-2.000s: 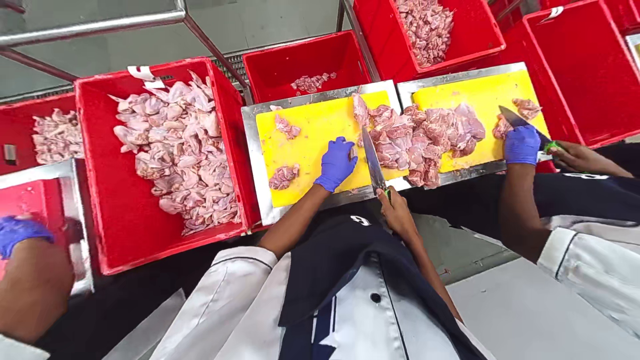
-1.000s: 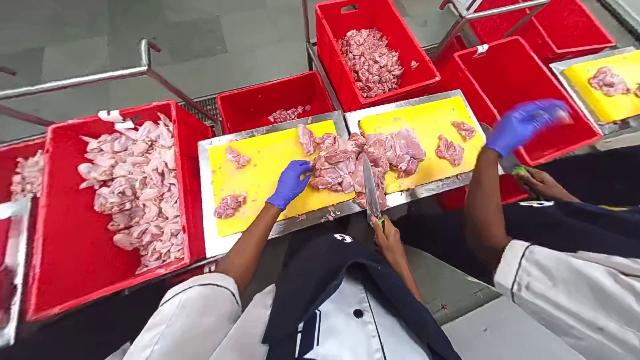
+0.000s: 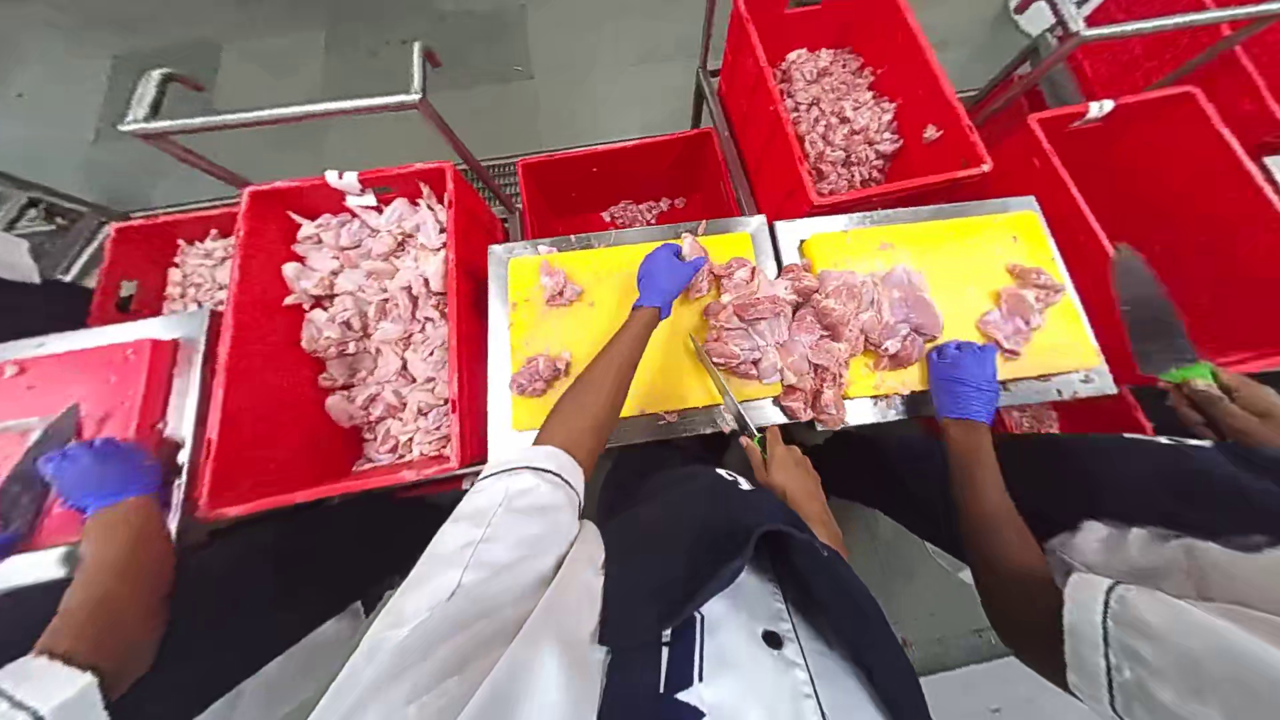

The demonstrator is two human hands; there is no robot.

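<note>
My left hand (image 3: 666,280), in a blue glove, grips a piece of raw meat (image 3: 697,266) over the yellow cutting board (image 3: 640,375). Bare, my right hand (image 3: 786,470) is closed round the handle of a knife (image 3: 722,386), whose blade points up and left across the board's front edge. Just right of both hands, a pile of raw meat (image 3: 750,325) spans this board and the neighbouring yellow board (image 3: 970,245). Two small meat pieces, one upper (image 3: 558,286) and one lower (image 3: 540,374), lie at the left of my board.
A red crate of chicken pieces (image 3: 375,330) stands left of my board; more red crates (image 3: 625,165) stand behind. On the right, a co-worker's gloved hand (image 3: 963,382) rests by the board, the other holding a knife (image 3: 1150,310). Another co-worker's gloved hand (image 3: 100,474) is at far left.
My left hand has moved from the pile's left side to the board's back edge and taken hold of a piece. The knife has moved off the pile to its left. The right co-worker's gloved hand has come down beside the board.
</note>
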